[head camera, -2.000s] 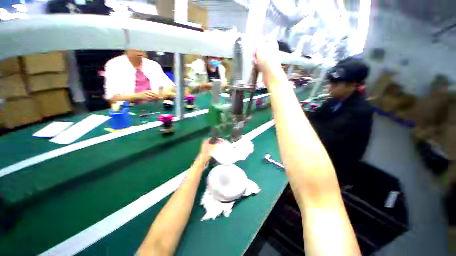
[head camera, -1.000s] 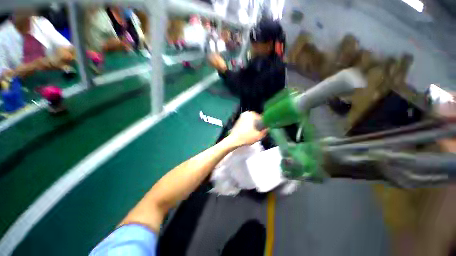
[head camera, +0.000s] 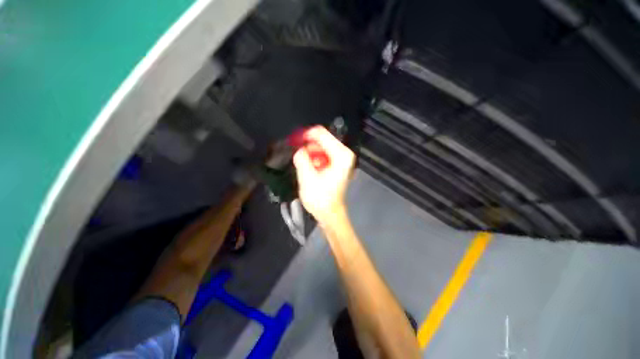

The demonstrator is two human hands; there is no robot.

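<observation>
The view looks down beside and under the bench. My right hand (head camera: 324, 172) is closed around a red thing (head camera: 319, 160), which shows between the fingers; its kind cannot be told. My left hand (head camera: 275, 158) is blurred and in shadow, just left of my right hand, and its fingers cannot be made out. A dark green part (head camera: 281, 182) shows below and between the hands, likely the green-bodied tool. A pale strip (head camera: 292, 221) hangs below it.
The bench's pale edge (head camera: 91, 151) curves down the left side. Stacked black crates (head camera: 477, 119) stand at the upper right. A blue metal frame (head camera: 245, 308) is low in the middle. A yellow line (head camera: 456, 287) crosses the grey floor.
The view has turned from the bench top down to the floor side. The green tool and both hands are now low beside the bench. My right hand now shows closed on something red.
</observation>
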